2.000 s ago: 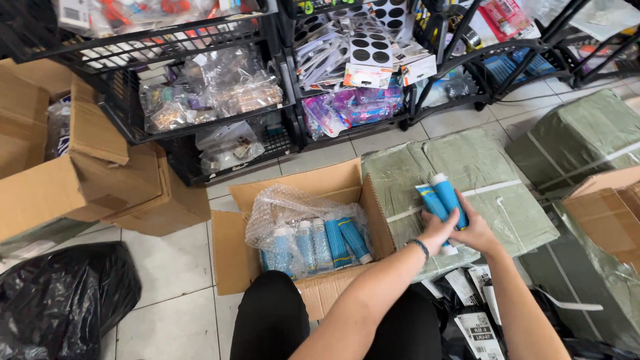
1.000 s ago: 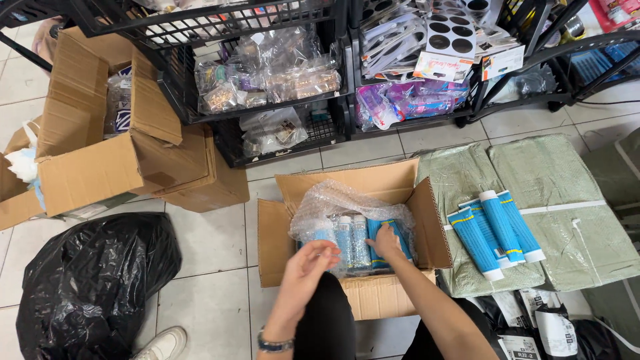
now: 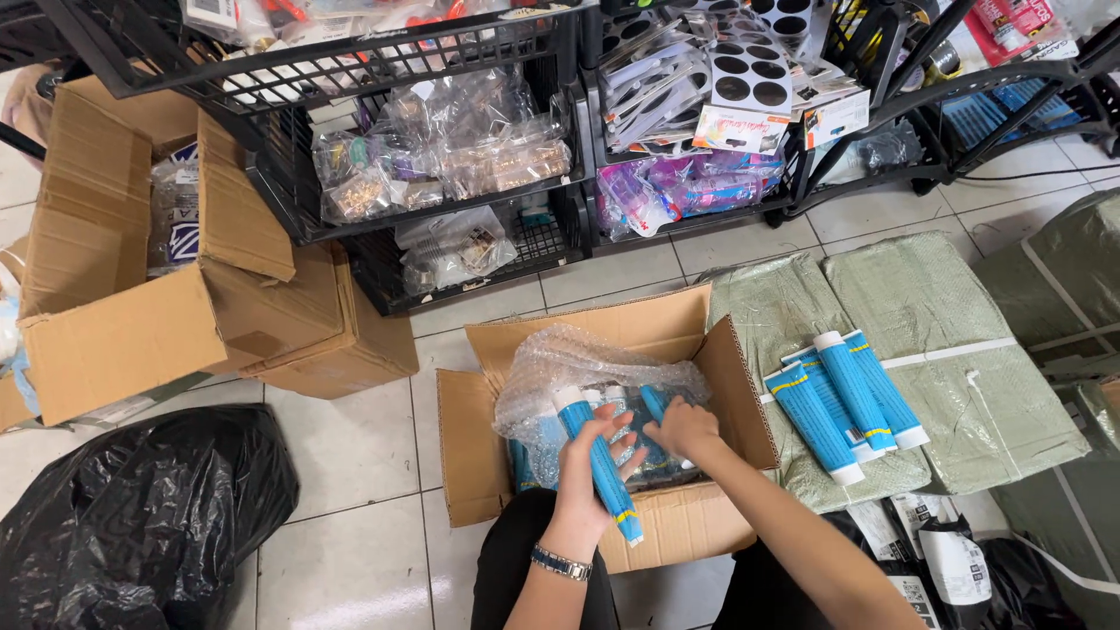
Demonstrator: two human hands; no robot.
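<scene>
My left hand holds a blue tube with a white cap over the front edge of an open cardboard box. Inside the box, my right hand grips another blue tube, partly hidden by the fingers. More tubes lie in the box, partly covered by bubble wrap. To the right, several blue tubes with yellow bands rest in an overlapping pile on a wrapped green parcel.
Black plastic racks with bagged goods stand behind the box. A black plastic bag lies at left, below open cardboard boxes. More wrapped parcels are at right, and labelled packages lie near my right knee.
My left hand, apparently without a tube one second ago, now holds one. My right hand remains in the box. The tubes held over the parcel two seconds ago are no longer in my hands.
</scene>
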